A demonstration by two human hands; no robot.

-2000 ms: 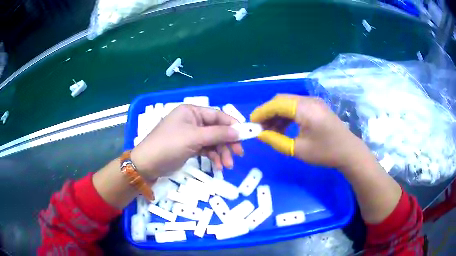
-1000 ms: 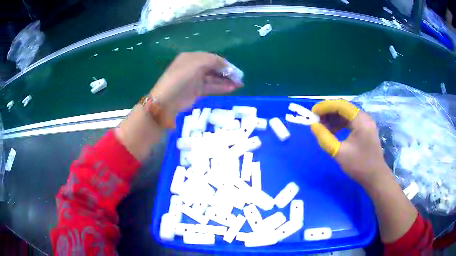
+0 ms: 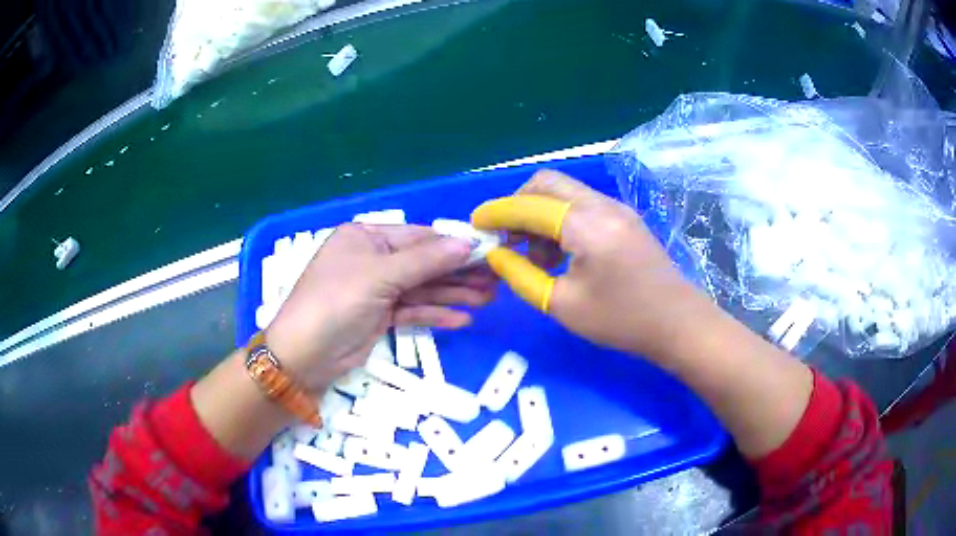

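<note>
My left hand (image 3: 362,288), with an orange watch strap at the wrist, grips a small white unit (image 3: 480,243) above the blue tray (image 3: 629,366). My right hand (image 3: 587,257), with yellow finger cots on thumb and index finger, meets it from the right and pinches the white piece's right end. The fingers partly hide the unit, so I cannot tell whether a cover plate is seated on it. Loose white cover plates (image 3: 594,452) with two dark holes lie in the tray, heaped on its left side.
The green conveyor belt (image 3: 262,157) curves beyond the tray, with several white units spaced along it. An open clear bag of white pieces (image 3: 828,241) lies right of the tray. Another parts bag (image 3: 225,42) lies beyond the belt at upper left.
My left hand has come back from over the belt to above the tray. My right hand, which held a white piece apart, now meets it. The view has shifted.
</note>
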